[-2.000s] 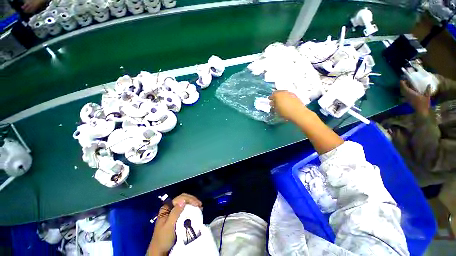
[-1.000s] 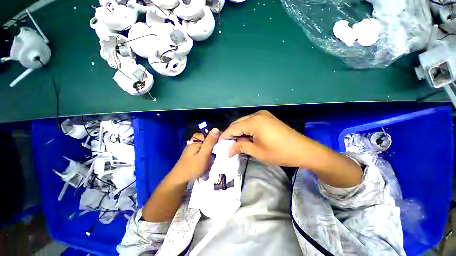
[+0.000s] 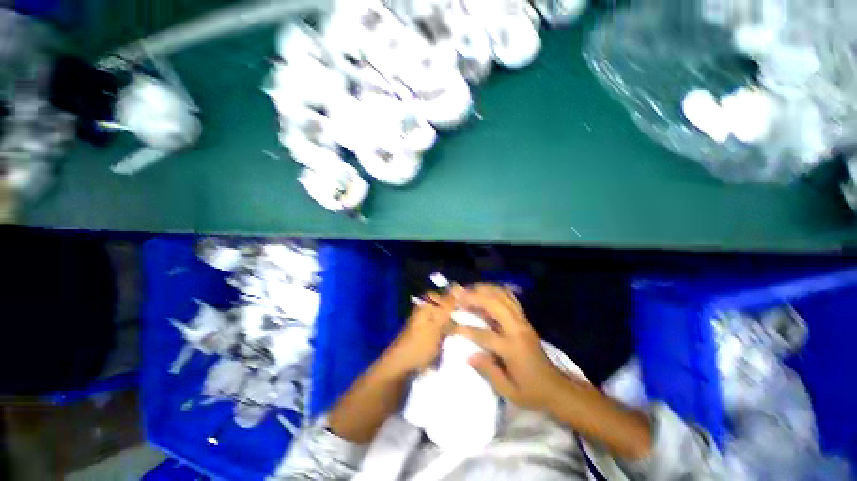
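Observation:
A white plastic housing is held upright over my lap, blurred by motion. My left hand grips its upper left side. My right hand is closed around its top and right side, with the fingers over the upper end. A small white connector sticks up beside my left fingertips, with a bit of dark wire near it. Whether a small cover is under my right fingers cannot be told.
White ball-shaped shells are heaped on the green bench. A clear bag with white covers lies at right. Blue bins stand below at left and right. A housing with antennas is at upper left.
My right hand has come from the clear bag on the bench to the housing and now wraps its top. Since one second ago the view has shifted, and the housing's dark opening no longer shows.

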